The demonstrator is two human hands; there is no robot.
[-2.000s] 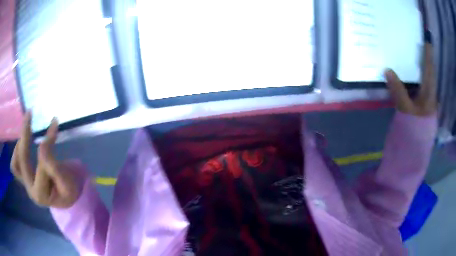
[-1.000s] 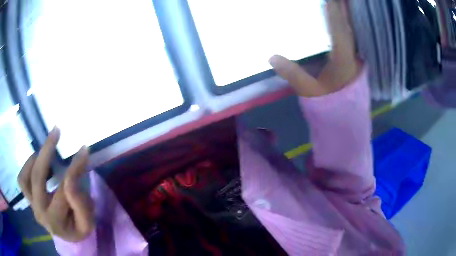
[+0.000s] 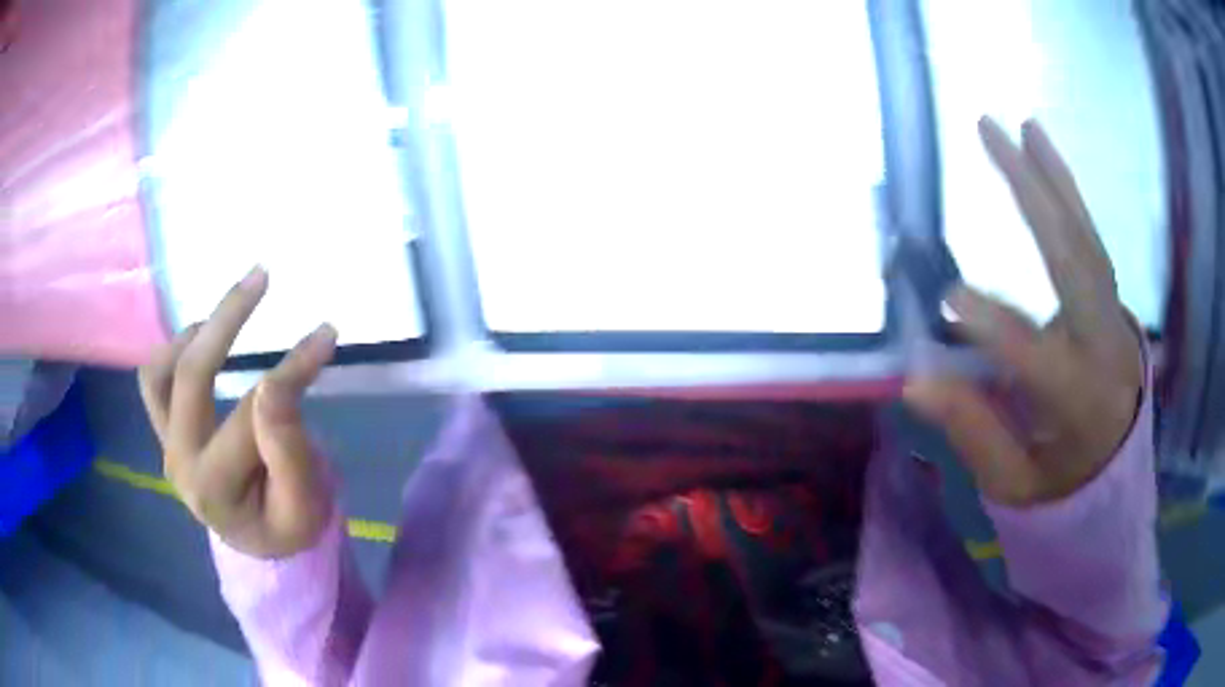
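Observation:
Three lit tablets lie side by side: a left tablet (image 3: 289,175), a middle tablet (image 3: 672,161) and a right tablet (image 3: 1048,81). Their screens glare white inside dark borders, with pale margins around them. My left hand (image 3: 249,430) is open, its fingertips over the left tablet's lower edge. My right hand (image 3: 1048,336) is open, two fingers extended over the right tablet's screen and the thumb side near its lower left corner. Whether the fingertips touch the screens is unclear. The right hand is slightly blurred.
A pink-red bench surface (image 3: 67,201) shows at the left. Thin grey upright layers (image 3: 1196,201) stand at the far right. Below are a grey floor with a yellow line (image 3: 370,530), blue bins at left (image 3: 47,470) and lower right (image 3: 1178,647).
The view swung right, then back left. My right hand has moved from the right tablet's right side to over its screen and lower left corner, fingers spread. My left hand stays at the left tablet.

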